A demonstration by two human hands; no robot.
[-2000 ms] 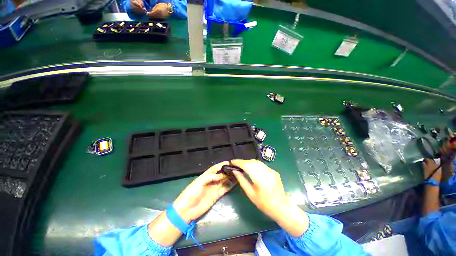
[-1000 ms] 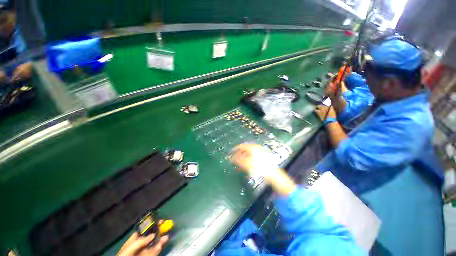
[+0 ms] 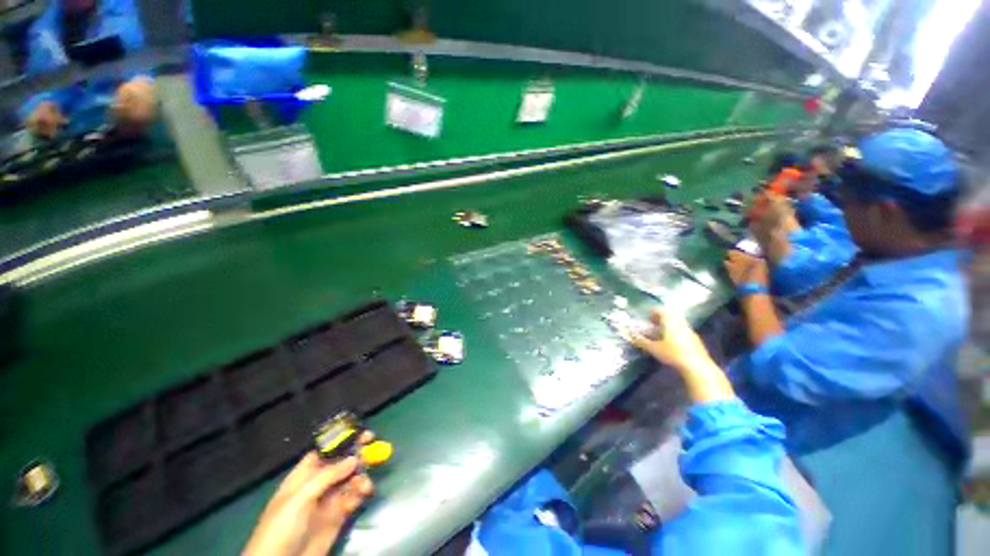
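My left hand (image 3: pixel 315 502) holds a dark device unit (image 3: pixel 338 432) with a yellow strip across it, over the near edge of the black foam tray. A round yellow piece (image 3: pixel 376 453) sticks out beside it at the fingers. My right hand (image 3: pixel 675 345) reaches to the right edge of the clear blister tray (image 3: pixel 510 310); its fingertips are at small pale parts (image 3: pixel 622 318) there. Whether it grips one cannot be told. Gold-brown parts (image 3: pixel 565 266) sit along the tray's far right side.
The black foam tray (image 3: pixel 261 411) lies at left. Two device units (image 3: pixel 446 348) lie by its right end, another (image 3: pixel 37 481) at far left. A crumpled clear bag (image 3: pixel 646 244) lies beyond the blister tray. A person in blue (image 3: pixel 868 326) works at right. A metal rail edges the bench.
The view has turned right since the first frame. My hands, together then, are apart. Since the second frame my right hand has moved right, from over the blister tray to its right edge.
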